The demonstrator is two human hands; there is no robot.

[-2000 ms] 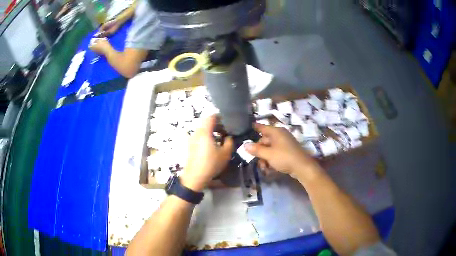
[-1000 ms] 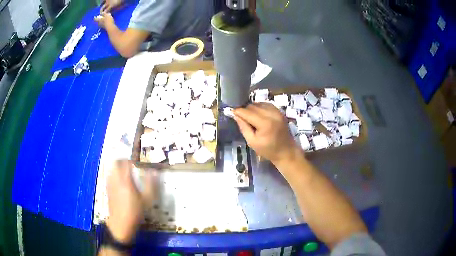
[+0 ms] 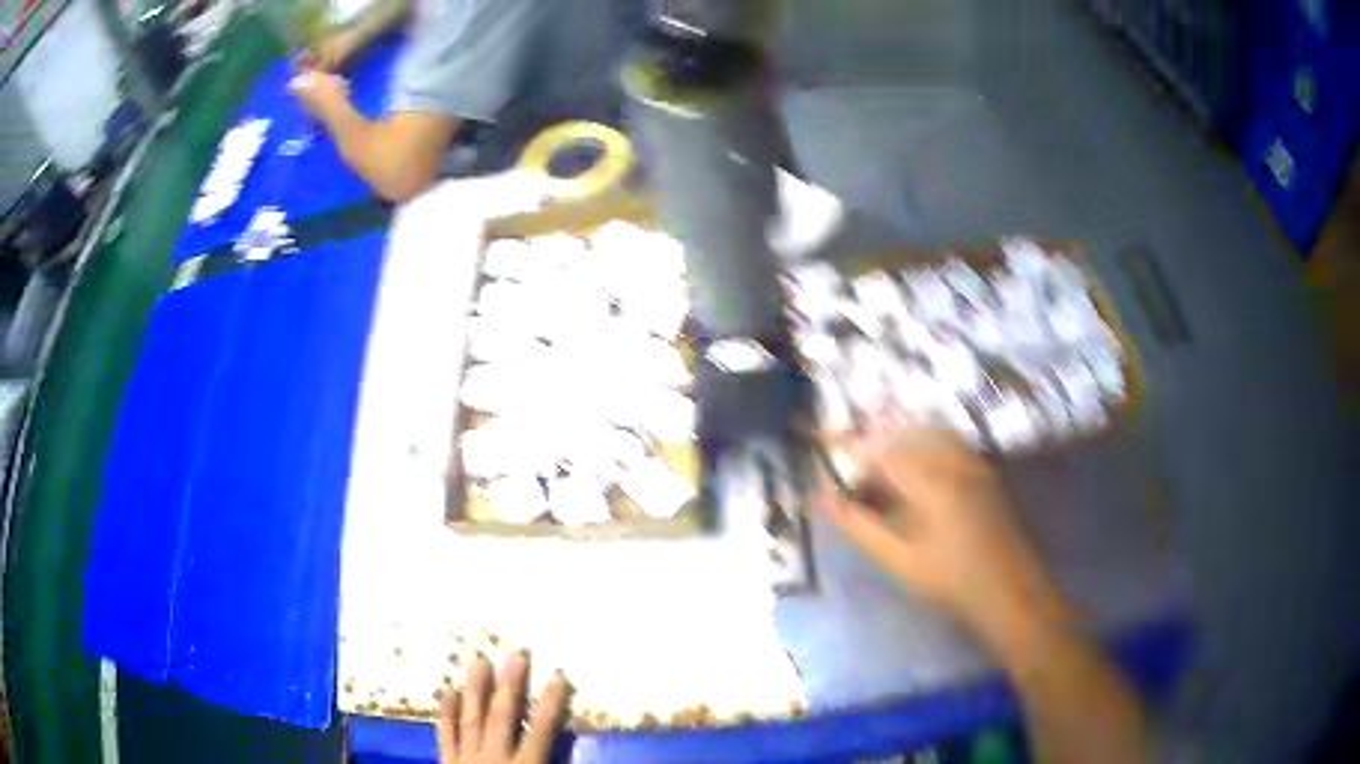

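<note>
The grey press cylinder (image 3: 719, 224) stands over the dark fixture (image 3: 786, 540). A small white piece (image 3: 738, 355) shows at the dark block under the cylinder. My right hand (image 3: 932, 515) is blurred, just right of the fixture, thumb and fingers towards it; whether it holds anything cannot be told. My left hand (image 3: 504, 716) lies at the near edge of the white sheet (image 3: 597, 634), fingers apart and empty, its lower part cut off by the picture's edge. Loose white inserts fill the left cardboard tray (image 3: 574, 528) and the blurred right tray (image 3: 1129, 366).
A yellow tape ring (image 3: 577, 158) lies behind the left tray. Blue sheets (image 3: 224, 478) lie at the left, the far one with small white piles. Another person's arm (image 3: 391, 149) reaches over it. The table's blue front edge (image 3: 880, 724) runs along the bottom.
My right hand has moved down and right from beneath the cylinder. My left hand has moved right and down to the sheet's near edge. The view has shifted.
</note>
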